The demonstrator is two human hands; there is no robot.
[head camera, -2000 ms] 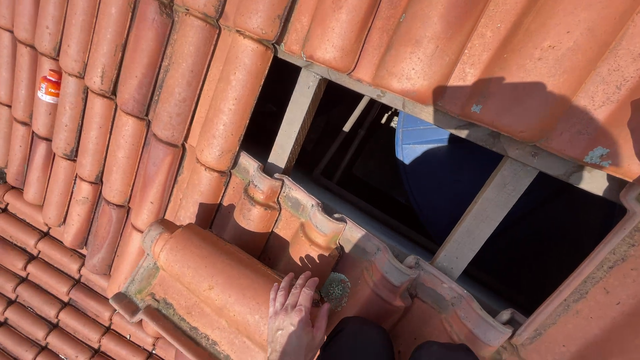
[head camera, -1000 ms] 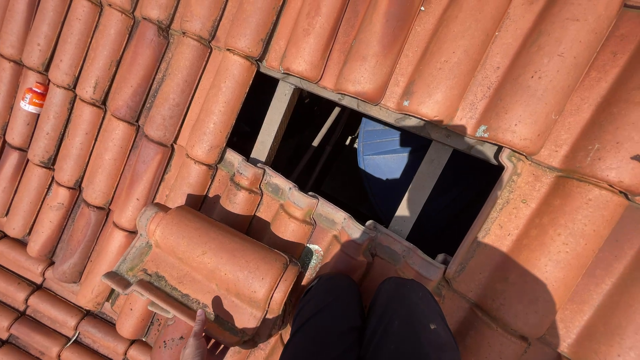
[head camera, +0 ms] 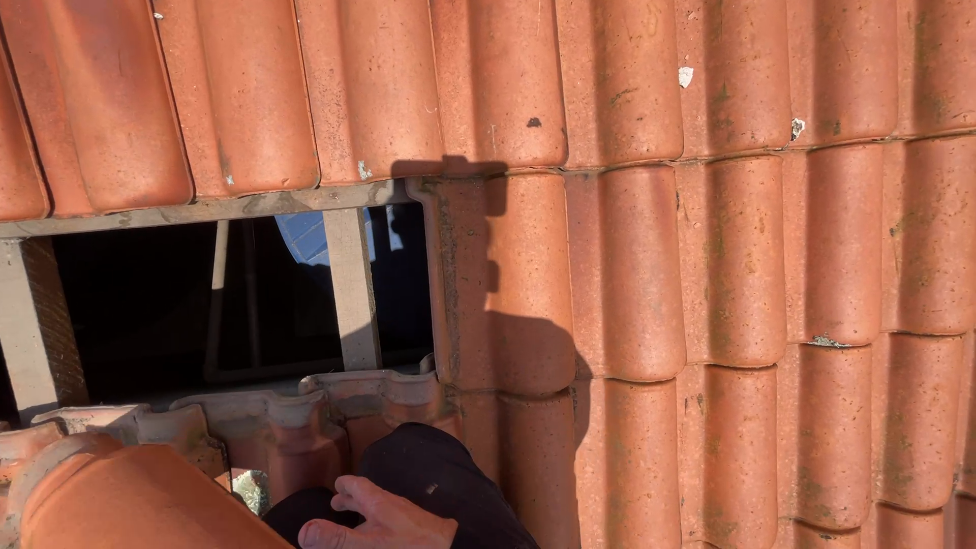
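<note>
My right hand (head camera: 385, 518) reaches in from the bottom, over my dark-clothed knees, with its fingers slightly bent and apart and nothing in them. My left hand is out of view. Left of the right hand, a loose curved clay roof tile (head camera: 137, 499) lies tilted over the tile row at the bottom left, its lower part cut off by the frame. Between that tile and my knee shows a pale greenish lump (head camera: 251, 490). Above is a rectangular opening in the roof, crossed by a wooden rafter (head camera: 352, 290) and edged on top by a wooden batten (head camera: 267, 203).
Through the dark opening a blue ribbed surface (head camera: 305, 235) and a thin pipe or bar (head camera: 217, 297) are visible. Overlapping clay tiles (head camera: 637, 274) cover the roof to the right and above. Exposed tile ends (head camera: 259, 408) line the opening's lower edge. My shadow falls on the tiles beside it.
The view has swung right. A hand was on or beside the loose tile in the earlier frames; now my right hand is over my knees, apart from the tile.
</note>
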